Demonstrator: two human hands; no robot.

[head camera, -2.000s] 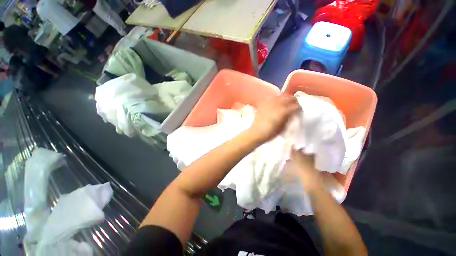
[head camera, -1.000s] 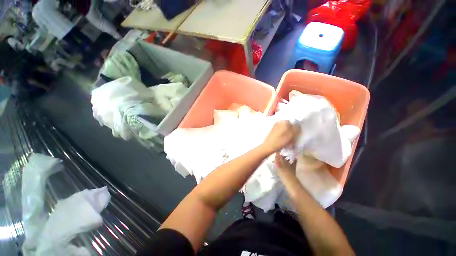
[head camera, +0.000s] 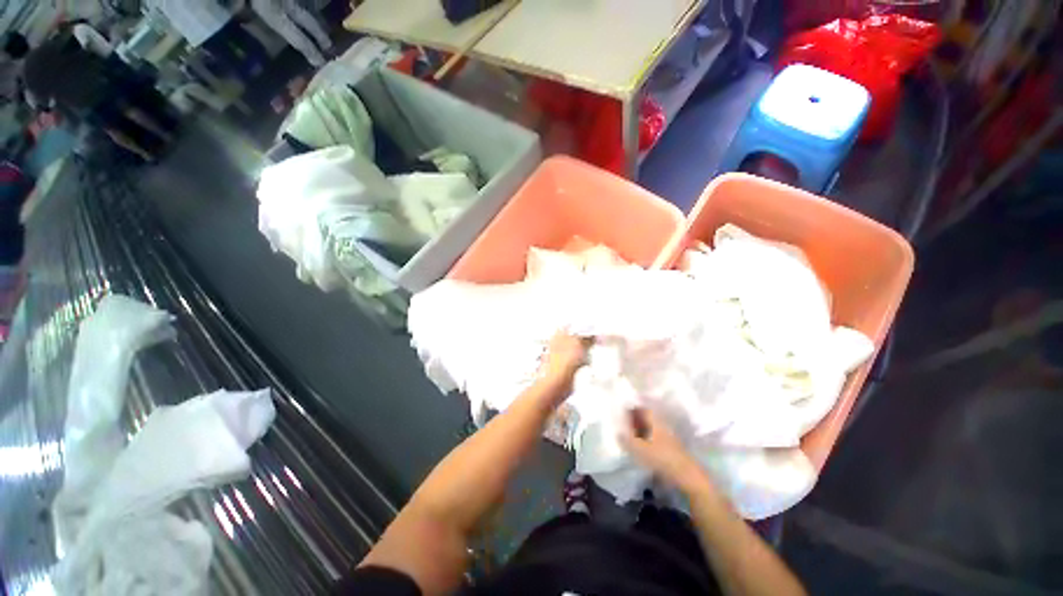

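White fabric pieces (head camera: 723,373) lie heaped over the near rims of the middle salmon bin (head camera: 583,192) and the right-hand salmon bin (head camera: 868,250). My left hand (head camera: 567,354) grips the white fabric between the two bins, its fingertips partly hidden by cloth. My right hand (head camera: 653,440) is lower and to the right, against the hanging white fabric; its fingers are blurred and I cannot tell whether they grip it. Off-white pieces (head camera: 583,253) show inside the middle salmon bin.
A grey bin (head camera: 495,175) with green, white and dark pieces stands at the left. Beyond are a work table (head camera: 560,41), a blue stool (head camera: 804,122) and red bags (head camera: 868,52). A slatted metal rack (head camera: 291,466) with white cloth (head camera: 175,448) is at left. People are at upper left.
My left hand has moved left and down from the right-hand bin's side, and my right hand slightly down. The white fabric has shifted and now spreads over the right-hand bin. The view has moved slightly.
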